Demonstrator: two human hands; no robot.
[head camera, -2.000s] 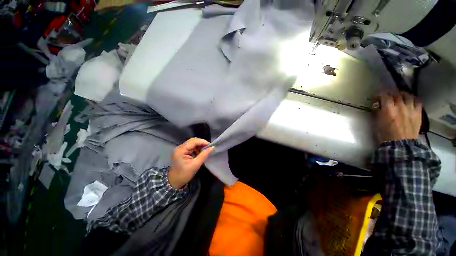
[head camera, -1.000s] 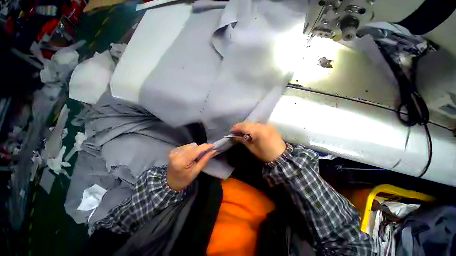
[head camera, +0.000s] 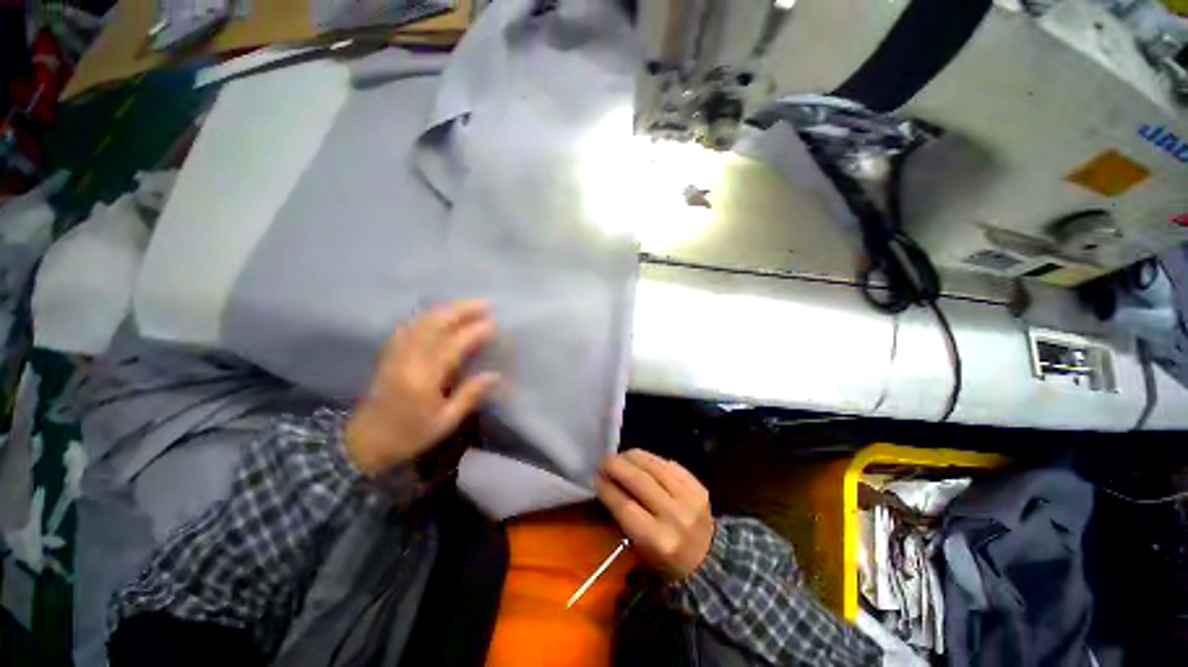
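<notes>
A large grey garment panel (head camera: 534, 274) lies across the white table, with its upper part beside the needle area. My right hand (head camera: 658, 508) pinches the panel's lower right corner at the table's front edge. A thin shiny pointed tool (head camera: 598, 575) sticks out below that hand; its other end is hidden in the hand. My left hand (head camera: 424, 382) lies on the panel to the left, fingers apart and slightly blurred. The presser foot and needle area (head camera: 691, 117) is at the top, lit by a bright lamp glow.
The cream-white sewing machine head (head camera: 1003, 143) fills the upper right. A black cable (head camera: 894, 267) hangs over the table (head camera: 769, 345). A yellow-rimmed bin (head camera: 851, 534) of cloth is below right. A grey cloth heap (head camera: 169, 430) hangs at left. Brown board (head camera: 280, 26) is at top left.
The view has shifted right. My left hand has left the pinched edge and moved up onto the panel. My right hand holds the corner lower down, and the panel's right edge now hangs straighter.
</notes>
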